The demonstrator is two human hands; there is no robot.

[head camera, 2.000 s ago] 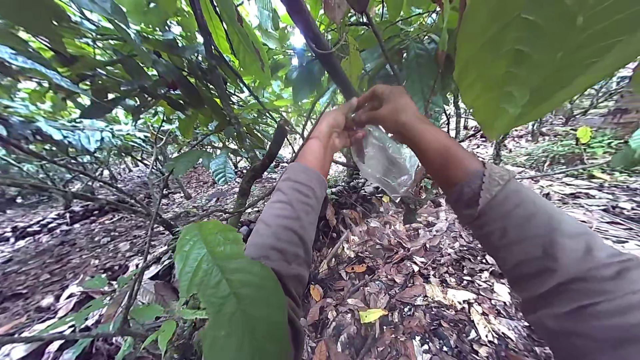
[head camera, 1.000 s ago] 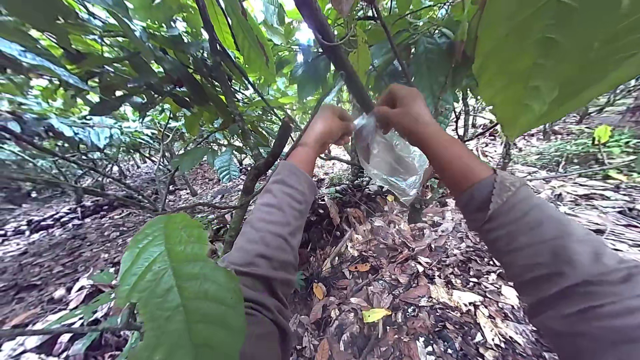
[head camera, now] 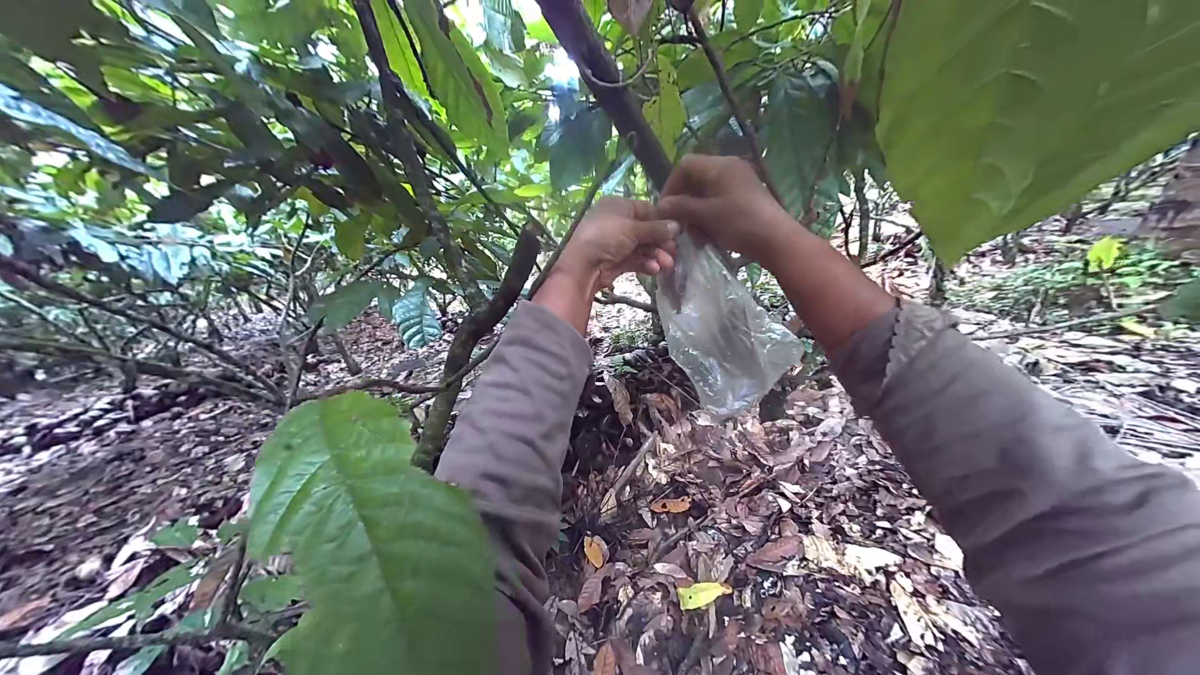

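Note:
A clear plastic bag [head camera: 727,337] hangs below my two hands, its top gathered against a slanting dark tree branch [head camera: 614,89]. My right hand [head camera: 717,206] pinches the top of the bag at the branch, palm turned down. Close beside it on the left is my left hand [head camera: 623,244], fingers curled, its thumb and fingertips meeting the right fingers at the bag's neck. Whether the left fingers grip the plastic cannot be told. The part of the branch behind the hands is hidden.
A large green leaf [head camera: 1022,112] hangs close at the upper right, another [head camera: 375,534] at the lower left. A thin bent stem [head camera: 473,328] rises left of my left forearm. Dry leaf litter [head camera: 750,553] covers the ground below. Dense foliage stands behind.
A second ago my hands were apart at the bag's top with the bag spread wider; now they are together, and the bag hangs narrower at its neck.

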